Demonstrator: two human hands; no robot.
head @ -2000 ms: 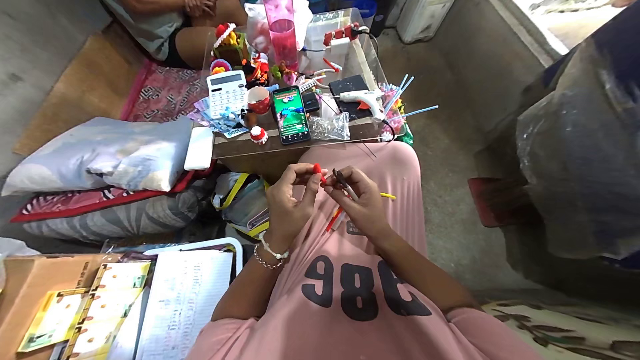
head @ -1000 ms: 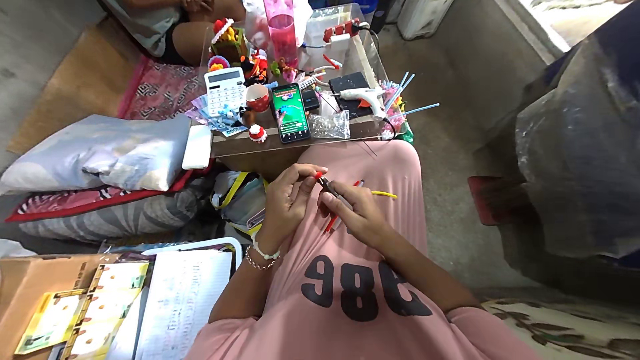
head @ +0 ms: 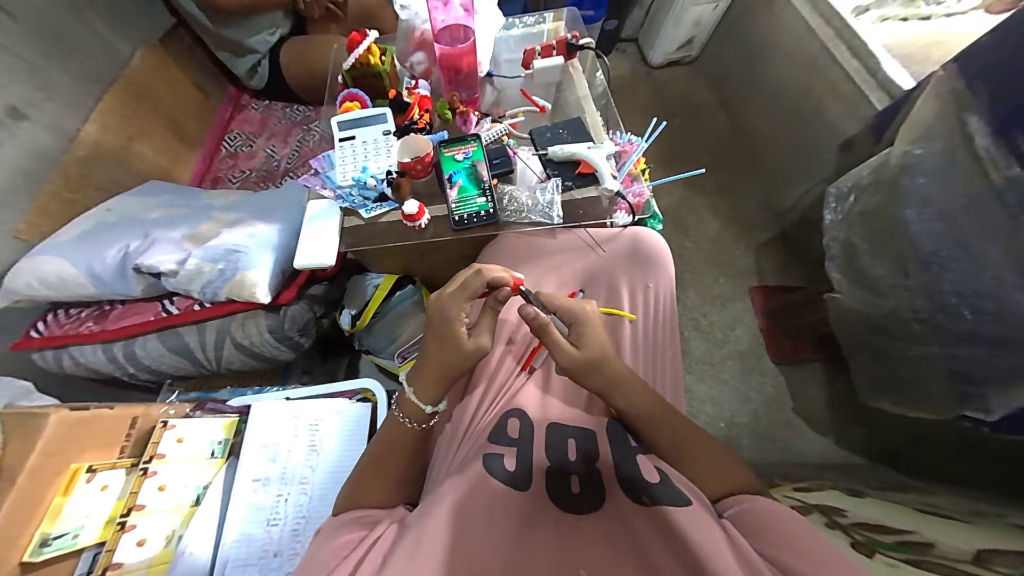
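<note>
My left hand point(head: 472, 316) pinches a small red piece point(head: 518, 284) above my lap. In my right hand point(head: 580, 340) is a small dark-tipped metal tool point(head: 532, 298), perhaps pliers or scissors, its tip at the red piece; the fingers hide most of it. A yellow pipe cleaner or similar thin strip point(head: 618, 314) lies on the pink cloth right of my right hand. A red strip point(head: 530, 357) rests on the cloth between my wrists, partly under my right hand.
Ahead is a low table point(head: 384, 236) with a smartphone point(head: 466, 180), a calculator point(head: 364, 144), a hot glue gun point(head: 584, 156), a clear plastic bag point(head: 532, 200) and small crafted figures. A power bank point(head: 318, 234) lies by a pillow point(head: 160, 240). A notebook point(head: 292, 480) is at lower left; another person sits beyond the table.
The dark tool in my right hand has come to the red piece, its tip pointing up-left at it. Both hands have stayed close together over my lap.
</note>
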